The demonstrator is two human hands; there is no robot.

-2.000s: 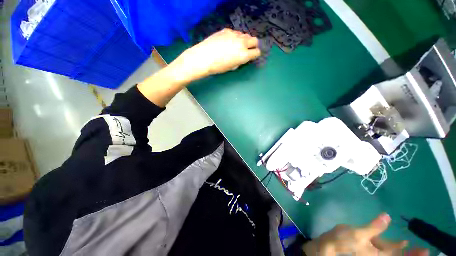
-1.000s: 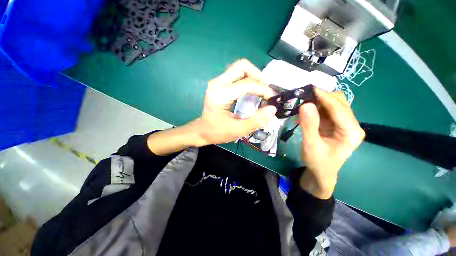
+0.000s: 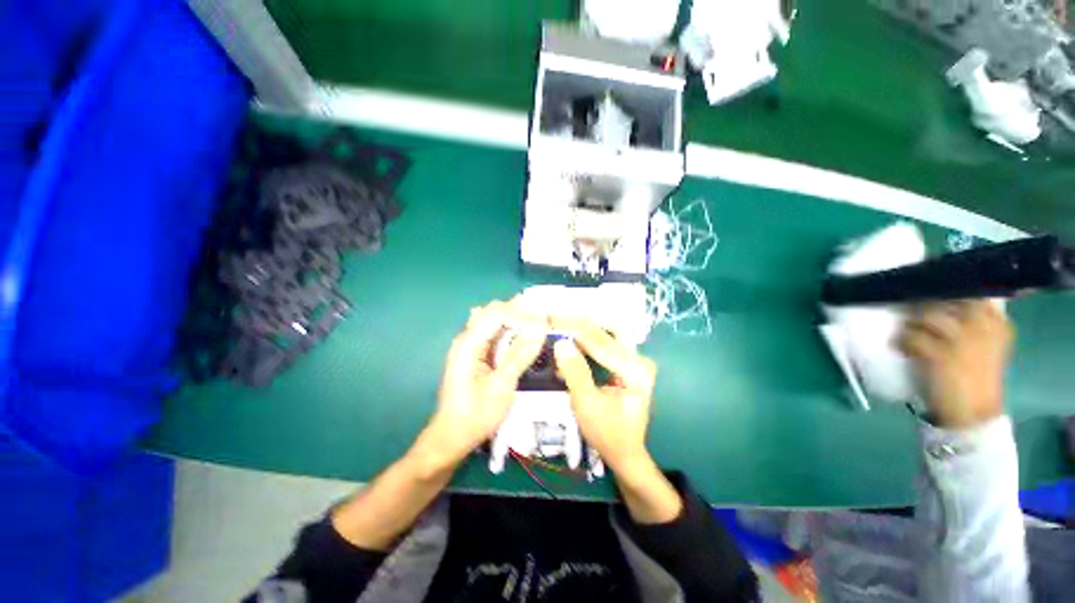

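Note:
A white camera housing point(image 3: 542, 430) lies on the green mat at the bench's front edge, with thin red and dark lead wires at its lower end. A black front faceplate point(image 3: 541, 371) is at its middle, mostly covered by fingers. My left hand point(image 3: 477, 375) holds the plate's left side. My right hand point(image 3: 613, 383) holds its right side, with fingertips on top. Whether the plate is fully seated cannot be told.
A grey screw feeder point(image 3: 607, 165) stands behind the housing, with white looped cords point(image 3: 681, 265) at its right. Black faceplates point(image 3: 295, 253) lie piled left, beside a blue bin point(image 3: 106, 224). At right, another person's hand point(image 3: 961, 359) is near a screwdriver point(image 3: 943, 273) and white housing. The conveyor point(image 3: 825, 88) carries white units.
The view has turned and shifted. Both hands have brought the black plate from above the housing down onto its middle. Another person's arm, screwdriver and housing have come into view at right.

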